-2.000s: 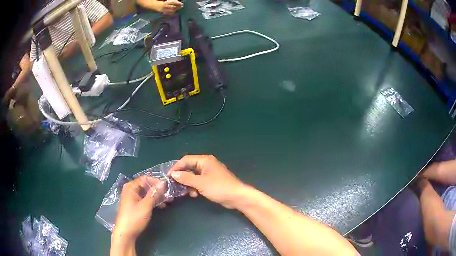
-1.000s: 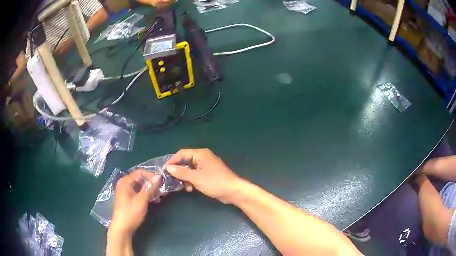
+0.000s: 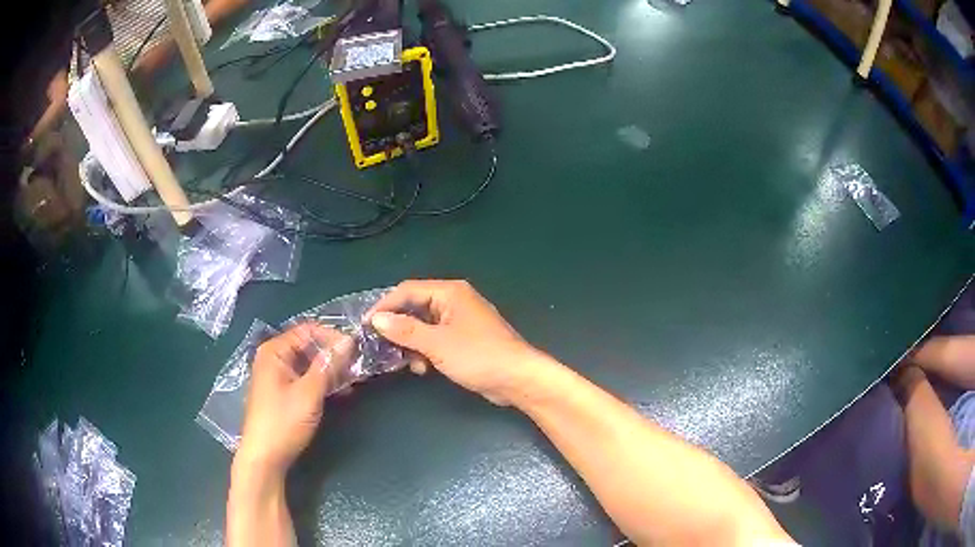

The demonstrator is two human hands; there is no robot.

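A clear zip-lock bag [image 3: 376,356] is held between my two hands above the green table, with thin pale lines glinting in it. My left hand [image 3: 291,387] pinches its left side. My right hand [image 3: 454,333] pinches its upper edge with thumb and forefinger. Both hands are bare, and their fingertips are close together. Another clear bag [image 3: 228,399] lies flat, partly behind my left hand. The fingers hide part of the held bag, so its contents are too small to name.
Clear bag heaps lie by the wooden post [image 3: 146,150] and at the lower left [image 3: 86,486]. A yellow-framed black unit [image 3: 389,109], a black cylinder [image 3: 460,75] and cables stand beyond. One small bag [image 3: 868,199] lies at the right. A person's arm [image 3: 941,427] is at the right edge.
The camera view has tilted, so the table things and my hands appear higher in the picture. Both hands keep their pinch on the bag, with only slight finger movement.
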